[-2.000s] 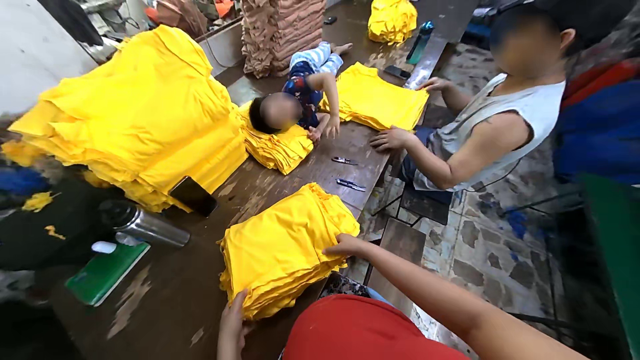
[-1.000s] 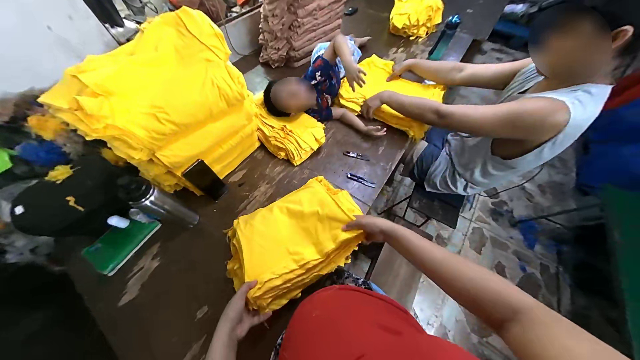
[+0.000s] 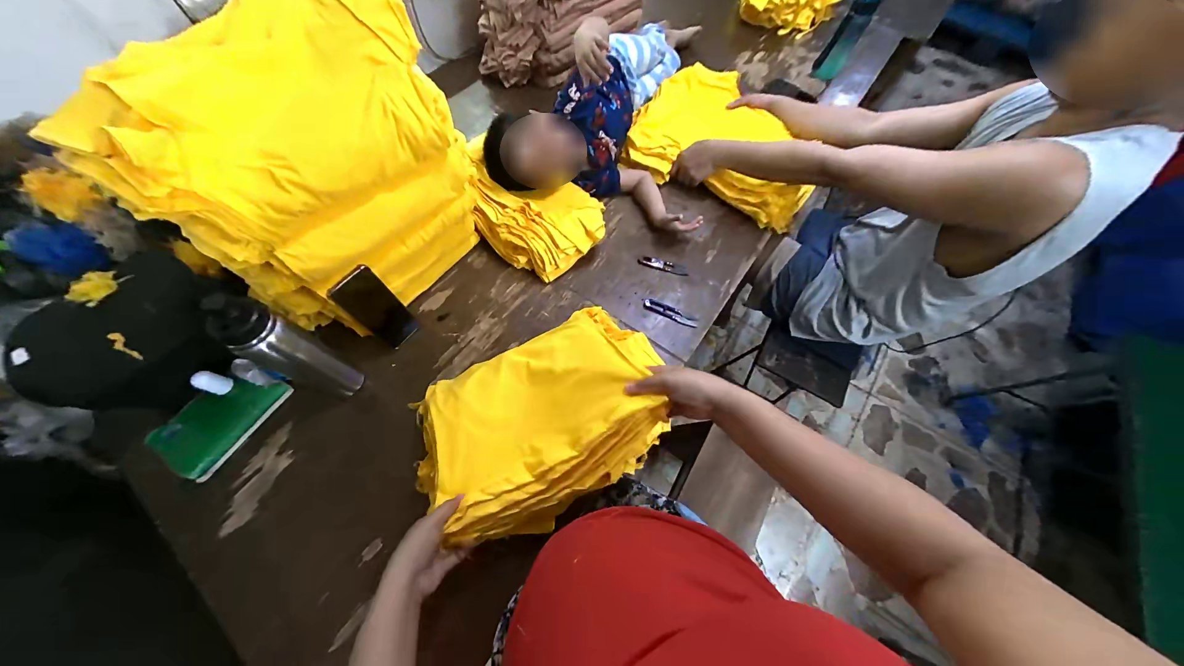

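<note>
A stack of folded yellow fabric pieces (image 3: 532, 416) lies on the brown wooden table (image 3: 314, 518) close to my body. My left hand (image 3: 430, 548) touches its near left corner, the thumb on the edge of the layers. On the stack's right corner rests my right hand (image 3: 680, 393), fingers on top. Whether either hand grips the layers cannot be told. Beyond the stack lie two small thread snippers, one (image 3: 669, 313) nearer and one (image 3: 662, 266) farther. A much taller yellow fabric pile (image 3: 305, 139) rises at the back left, with a dark smartphone (image 3: 374, 306) against its base.
A small person (image 3: 597, 120) lies on the table, head on a smaller yellow stack (image 3: 541, 227). At the right, another person (image 3: 971, 203) has both hands on a yellow stack (image 3: 712, 120). A metal bottle (image 3: 296, 347), a green notebook (image 3: 220, 430) and a black cap (image 3: 111, 333) are at left.
The co-worker's hands have shifted on the far yellow stack. The lying person's raised arm has moved away from the co-worker's stack. My hands remain at the near stack's corners.
</note>
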